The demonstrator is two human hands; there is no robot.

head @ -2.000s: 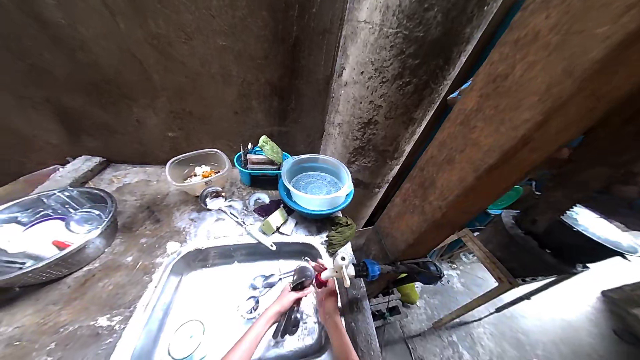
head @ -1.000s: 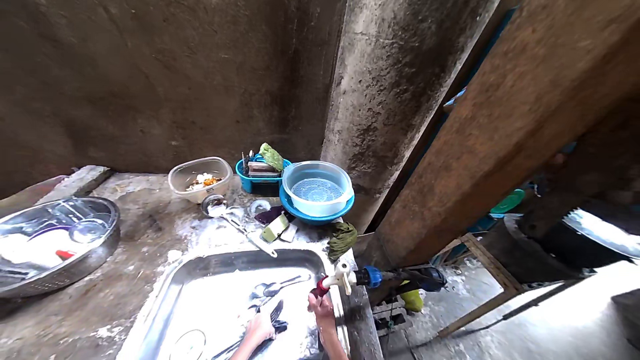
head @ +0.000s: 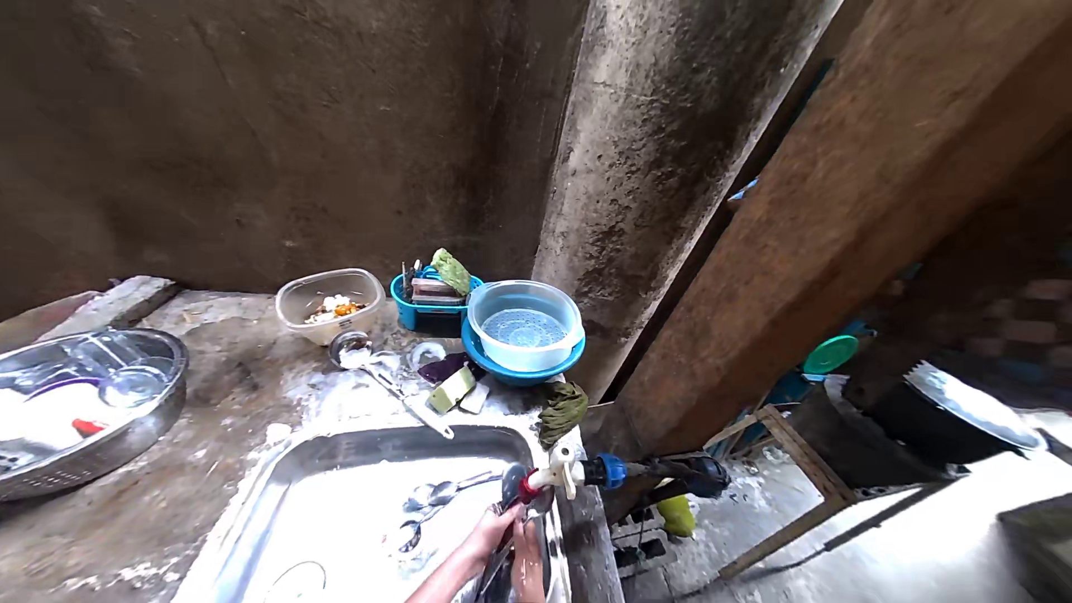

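My left hand point(head: 492, 529) is closed around dark utensils under the faucet, at the right side of the metal sink point(head: 289, 456). Close beside it, my right hand point(head: 528, 548) touches the same utensils, whose exact kind is partly hidden by the fingers. A dark rounded utensil head point(head: 512, 484) rises above my left hand. The white plastic faucet point(head: 565, 471) with a red nozzle reaches over my hands from the right. Several metal spoons point(head: 440, 496) lie in the sink, left of my hands.
Behind the sink stand a clear bowl point(head: 557, 314) in a blue basin point(head: 517, 377), a blue basket point(head: 410, 316) and a plastic container point(head: 289, 314) with food scraps. A ladle point(head: 410, 402) and a green sponge point(head: 450, 389) lie on the counter. A perforated metal basin point(head: 159, 419) holds dishes at left.
My left hand has moved from lower in the sink up to the faucet, beside my right hand. A dark rounded utensil head now shows under the nozzle.
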